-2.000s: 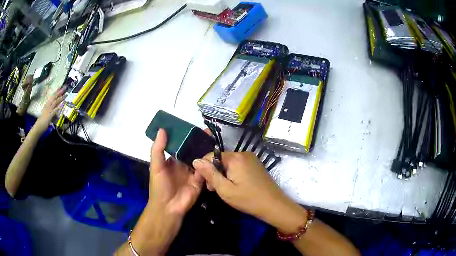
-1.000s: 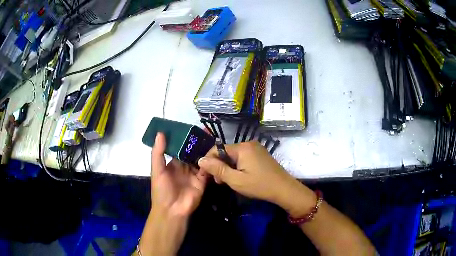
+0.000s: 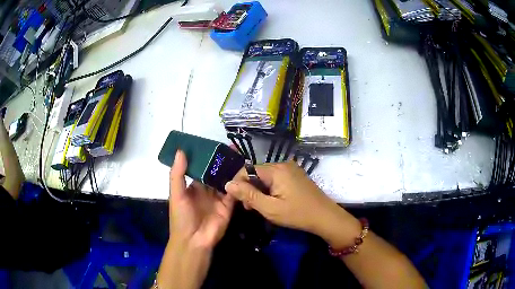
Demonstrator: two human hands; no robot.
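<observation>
My left hand holds the closed green power bank, thumb on top. Its black end shows lit digits and faces my right hand. My right hand pinches a black cable at that black end; its tip is hidden by my fingers. Beyond my hands, a stack of open power banks with silver cells and yellow edges lies beside another open power bank with a black pad. Several black cables hang from them towards me.
A blue tester with a red board and a white block lies at the back. More open units sit at left, and a pile with bunched cables at right. Another person's arm shows at the left edge.
The view has shifted, so the stacks sit differently in the frame. The digits on the green power bank, not visible two seconds ago, are lit. The other person's arm has moved. My grips are unchanged.
</observation>
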